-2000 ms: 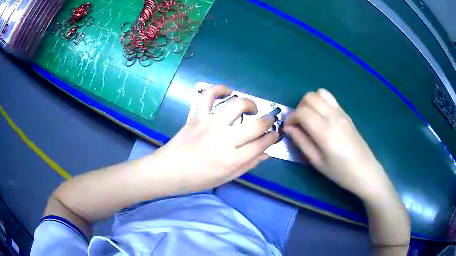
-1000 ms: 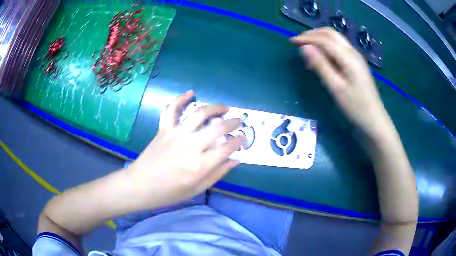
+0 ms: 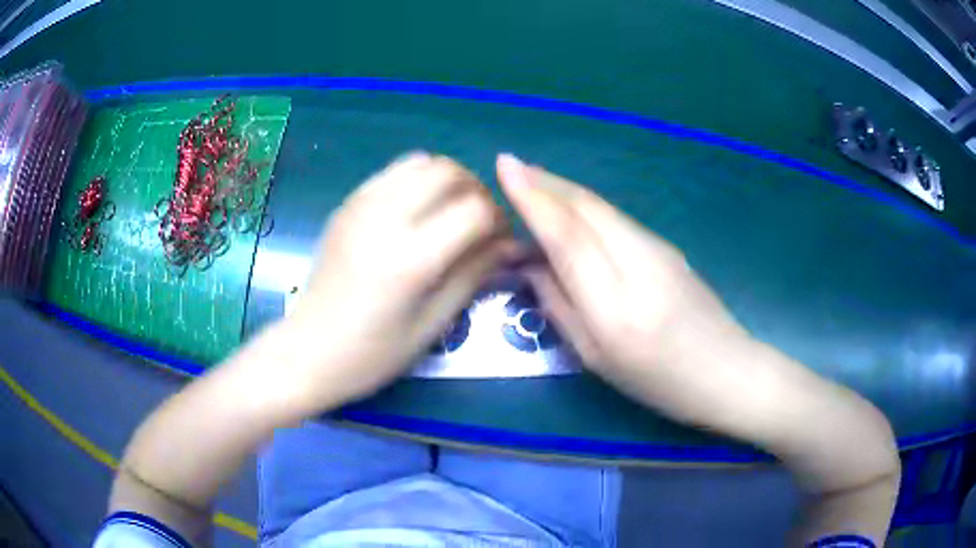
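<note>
A flat silver metal panel lies on the dark-green surface in front of me, largely hidden under my hands. Two of its round cutouts with spoke-like shapes show between my wrists. My left hand is above the panel's left part, blurred, with its fingers curled. My right hand is above its right part, blurred, with its fingers extended and slanting towards my left hand. The hands are close together at the fingertips. Whether either holds anything is hidden. Red rings lie in a pile on the green mat at the left.
A stack of clear trays stands at the far left. A smaller red clump lies between it and the ring pile. Another three-hole panel lies beyond the blue line at the far right. Metal rails curve along the back.
My right hand has come back from the far side to my left hand above the panel. My left hand's fingers have curled from spread. The far panel now appears further right as the view has shifted.
</note>
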